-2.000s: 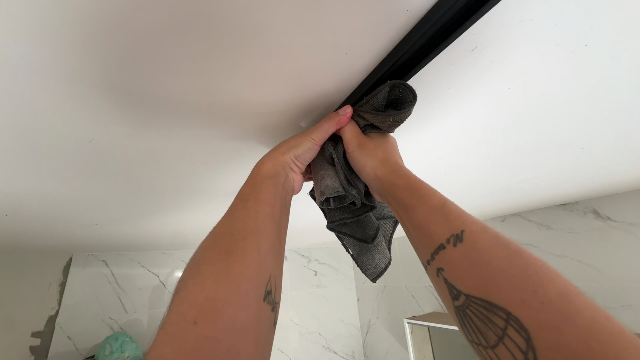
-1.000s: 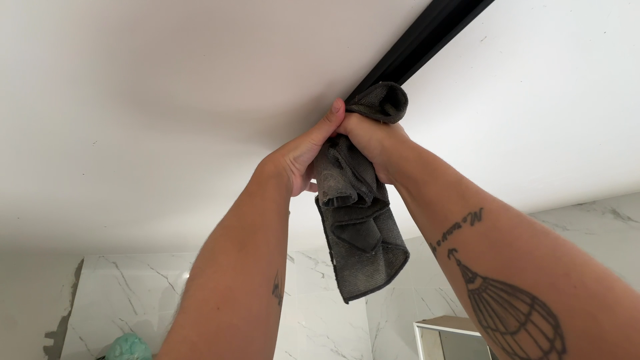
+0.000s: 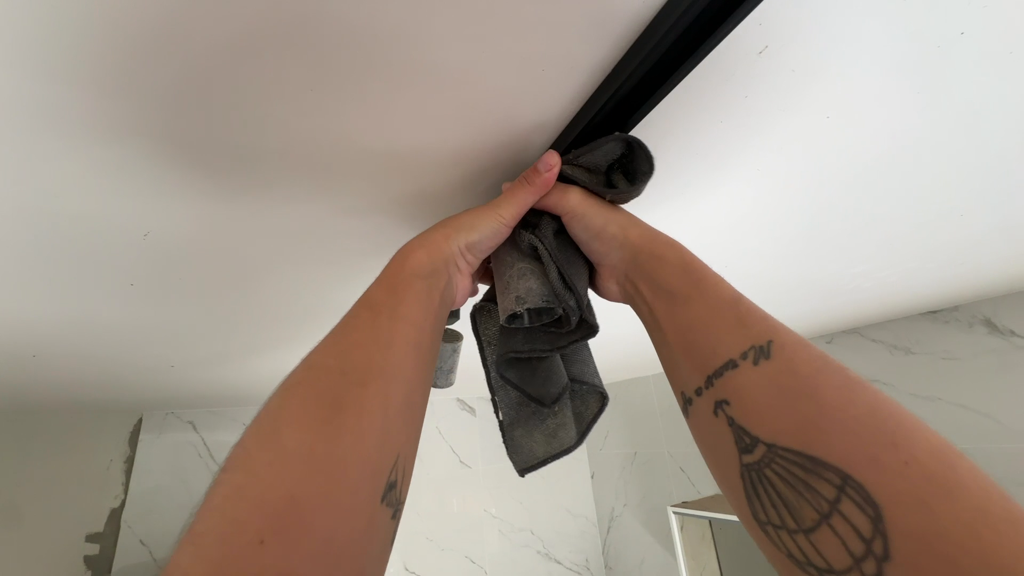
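Observation:
Both my hands are raised to the white ceiling, at the near end of the visible stretch of a black track. A dark grey cloth is bunched between them, with a rolled part above my right hand and folds hanging below. My left hand presses against the cloth from the left, thumb pointing up beside the track. My right hand grips the cloth from the right, its fingers partly hidden behind my left thumb. What the hidden fingers touch on the track cannot be seen.
Just below my left hand, a small grey cylindrical fitting shows near the ceiling. Marble-look tiles cover the walls beyond. A white-framed cabinet or niche stands low at the right, and an untiled wall edge is at the left.
The loose lower part of the cloth has swung and spread out beneath my hands. The cylindrical fitting shows now beside my left wrist. Both hands stay together at the track.

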